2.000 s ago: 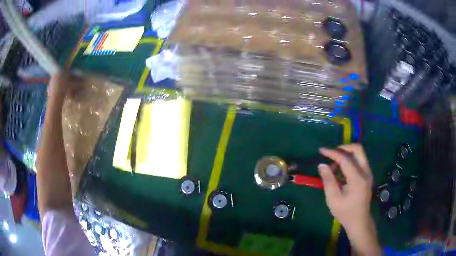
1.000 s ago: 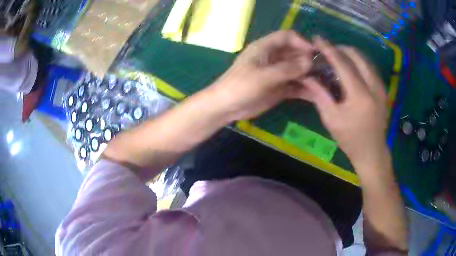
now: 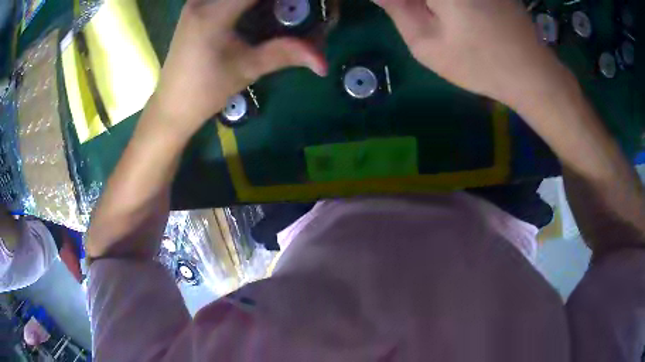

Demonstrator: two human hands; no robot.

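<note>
Three round black units with silver discs show in front of me. One unit (image 3: 360, 82) lies on the green mat above the green label. Another unit (image 3: 234, 107) lies beside my left wrist, near the yellow tape. A third unit (image 3: 291, 10) is at the top edge, between the thumb and fingers of my left hand (image 3: 237, 49). Whether the hand grips it or only surrounds it is unclear. My right hand (image 3: 460, 42) is at the top, blurred. Its fingertips are cut off by the picture's edge, so what it holds is hidden.
Yellow paper (image 3: 124, 63) with a dark pen (image 3: 92, 81) on it lies left. A brown, plastic-covered tray (image 3: 46, 127) is at far left. Several more units (image 3: 581, 25) lie at upper right. Crumpled plastic (image 3: 212, 244) sits below the bench edge. Another person's sleeve (image 3: 28, 254) shows lower left.
The view has tilted down. My hands, close together over the mat a second ago, are now apart near the top edge. Units on the mat beneath them are uncovered.
</note>
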